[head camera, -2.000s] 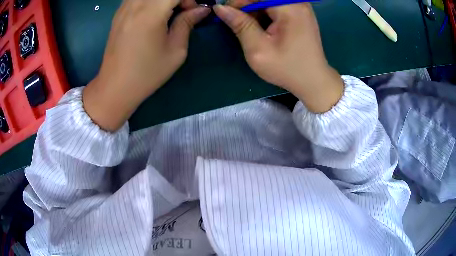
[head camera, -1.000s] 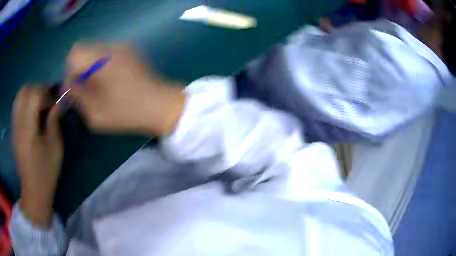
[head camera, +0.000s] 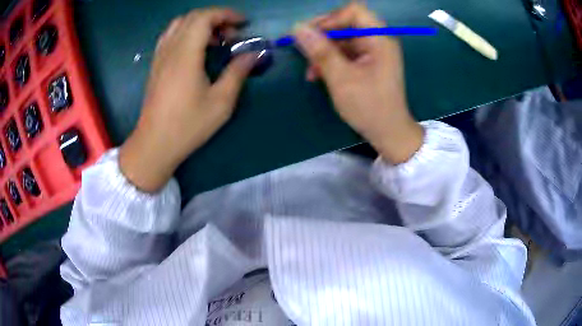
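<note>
My left hand (head camera: 191, 89) holds a glossy black watch case (head camera: 254, 53) between thumb and fingers, above the bench mat. A white glare line shows on the case. My right hand (head camera: 360, 76) holds a blue stick (head camera: 383, 31) like a pen, pointing left. Its tip is at the right side of the case; whether it touches cannot be told. Both hands are slightly blurred.
A red-orange parts tray (head camera: 90, 105) with black watch pieces in its pockets lies at the left. A cream-handled scraper (head camera: 475, 41) lies at the right on the dark green mat (head camera: 281, 121). A grey-white striped garment (head camera: 542, 153) shows at the right edge.
The view swung right and came back. Compared with two seconds ago, both hands and the tray sit lower in the picture, and the watch case shows more fully.
</note>
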